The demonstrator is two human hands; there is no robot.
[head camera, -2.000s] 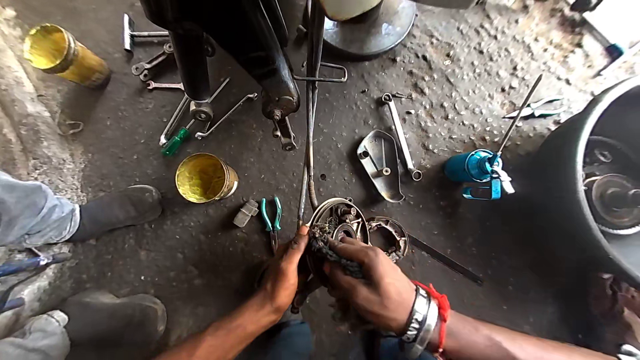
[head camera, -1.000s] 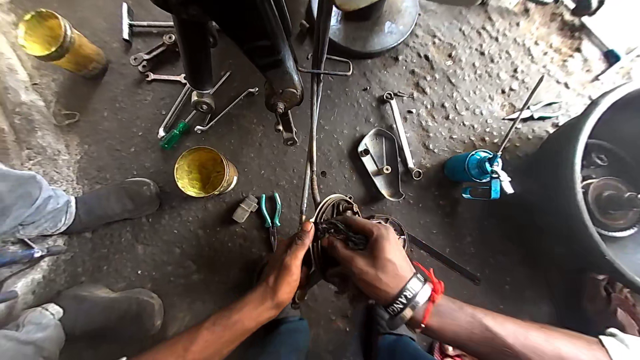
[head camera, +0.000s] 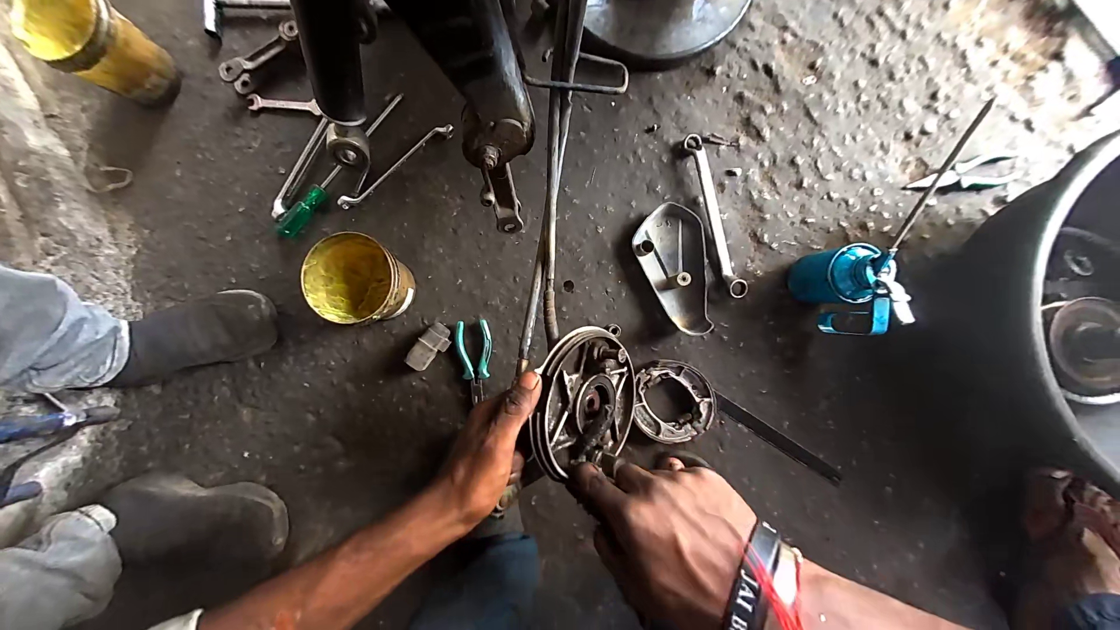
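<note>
My left hand (head camera: 494, 446) grips the left rim of a round metal brake panel (head camera: 569, 385), tilted up with its inner face showing. Cables run up from behind the panel. At the panel's lower edge, the thumb and fingers of my right hand (head camera: 669, 516) pinch a dark, worn piece, perhaps a cloth or brush (head camera: 597, 433), that lies against the inner face. Just right of the panel, a ring of brake shoes (head camera: 674, 402) rests on the ground beside a flat black strip (head camera: 779, 437). Teal-handled pliers (head camera: 473, 354) lie left of the panel.
A yellow tin (head camera: 354, 278), wrenches (head camera: 713, 214), a green-handled screwdriver (head camera: 304, 212), a metal cover (head camera: 674, 267) and a blue oil can (head camera: 844, 276) surround the work. Black fork legs (head camera: 494, 105) hang above. A wheel (head camera: 1050, 350) stands right; another person's shoes (head camera: 197, 337) are left.
My right hand has moved down from the middle of the panel to its lower edge, leaving more of the panel's inner face and the brake shoes in sight. My left hand keeps its hold.
</note>
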